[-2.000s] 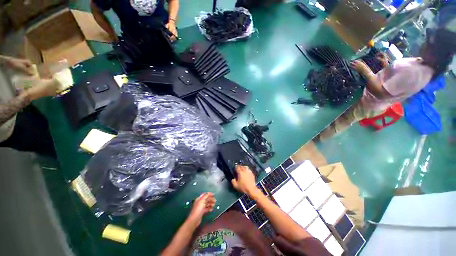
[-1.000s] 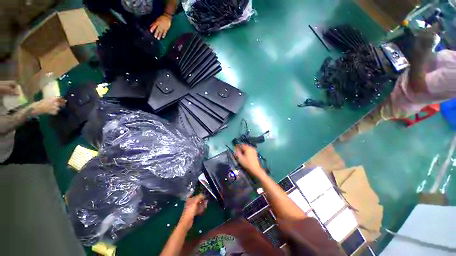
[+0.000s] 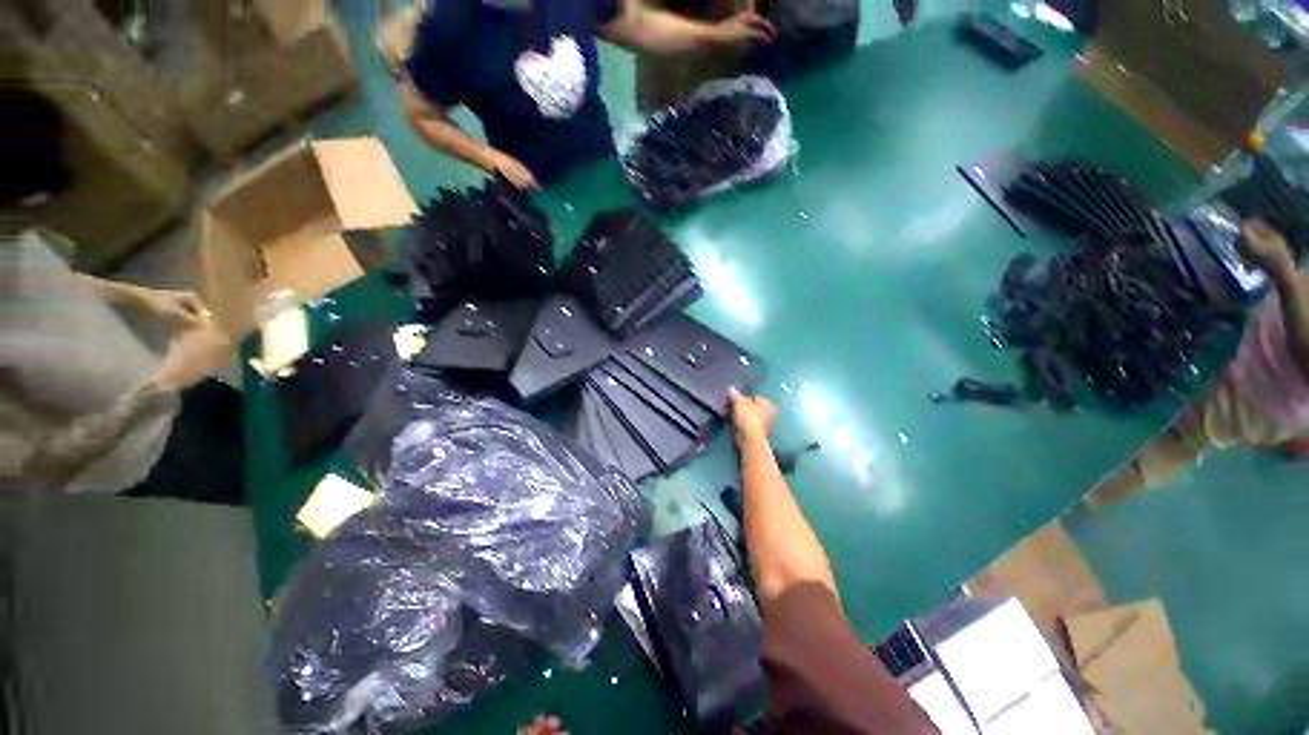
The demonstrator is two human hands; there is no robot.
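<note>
My right hand [image 3: 752, 415] reaches forward to the right edge of the fanned stack of black panels [image 3: 696, 359]; its fingers touch or hold the edge of a panel, and I cannot tell which. My left hand [image 3: 543, 727] is mostly cut off by the bottom edge, with only fingertips showing. A pile of black panels [image 3: 699, 610] with a shiny top lies in front of me, left of my right forearm. A few black cables [image 3: 798, 455] show beside that forearm, which partly hides them.
A large clear plastic bag [image 3: 503, 503] lies at left. White cards [image 3: 1005, 661] lie at the near right edge. A cable heap [image 3: 1120, 323] is at far right, a bagged bundle [image 3: 711, 141] at the far side. Co-workers stand at left, far side and right; an open carton [image 3: 294, 237] is far left.
My right hand has moved from the cables near the panel pile forward to the fanned stack. My left hand has dropped almost out of the picture. The view has shifted.
</note>
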